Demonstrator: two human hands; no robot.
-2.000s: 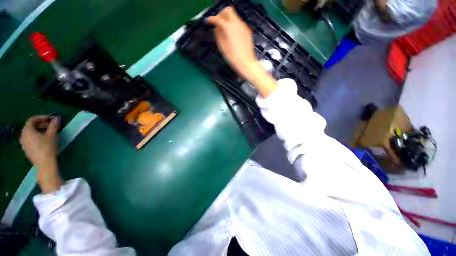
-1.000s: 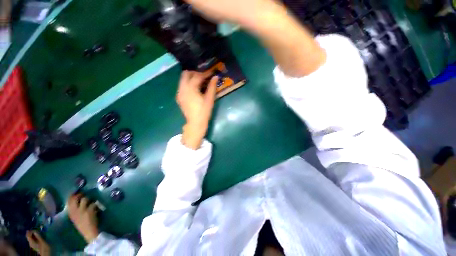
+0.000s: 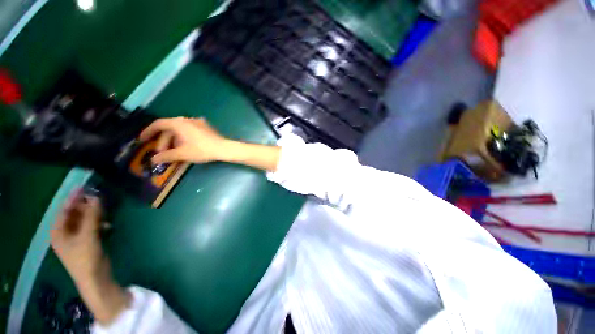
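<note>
The black toggle clamp fixture [image 3: 85, 127] stands on the green bench at the left, its red handle [image 3: 9, 87] swung out to the far left. My right hand [image 3: 186, 141] is at the orange nest [image 3: 140, 155], with thumb and fingers on a small round part [image 3: 157, 168] there. My left hand [image 3: 79, 235] is blurred, left of and nearer than the fixture, its fingers curled; a dark spot shows by its fingertips, but I cannot tell if it is held.
A large black blister tray [image 3: 293, 62] lies beyond my right forearm. Dark round parts [image 3: 65, 312] lie at the lower left. A cardboard box [image 3: 479, 140] with cables, a blue crate [image 3: 450, 179] and red trays [image 3: 489, 39] are at the right.
The view has swung right. My left hand has left the nest and moved to the fixture's left. My right hand has come down from above the fixture to the part in the nest. The handle shows again.
</note>
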